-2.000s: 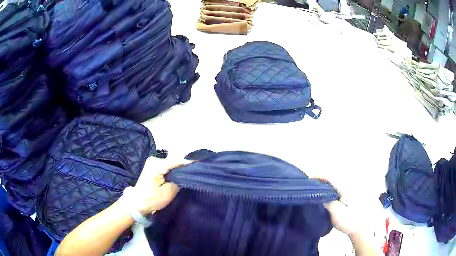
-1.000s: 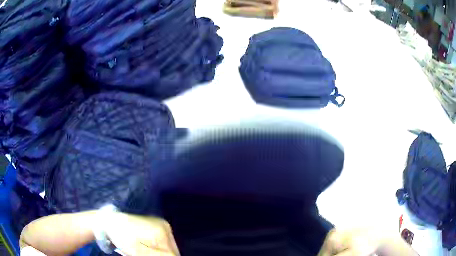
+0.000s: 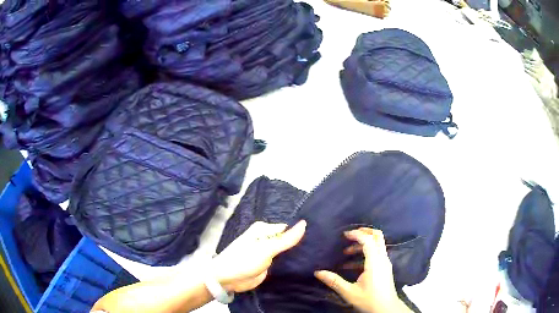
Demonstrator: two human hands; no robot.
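An opened navy backpack lies in front of me, its smooth dark lining facing up and its toothed zip edge curving along the upper left. A slit-like inner pocket crosses the lining. My left hand grips the bag's left edge, thumb on the lining and fingers partly hidden. My right hand is over the lining at the pocket, thumb and fingers apart, fingertips against the fabric. A thin curved line shows by the fingertips; I cannot tell if it is thread or pocket edge.
A quilted backpack lies at left, before stacked navy bags. Another backpack lies farther back. A blue crate stands at lower left. More navy bags are at right, near a partly visible red item.
The held bag has turned and folded open, showing its lining and pocket. Both hands have come up into view, the right now over the lining. The view has shifted left.
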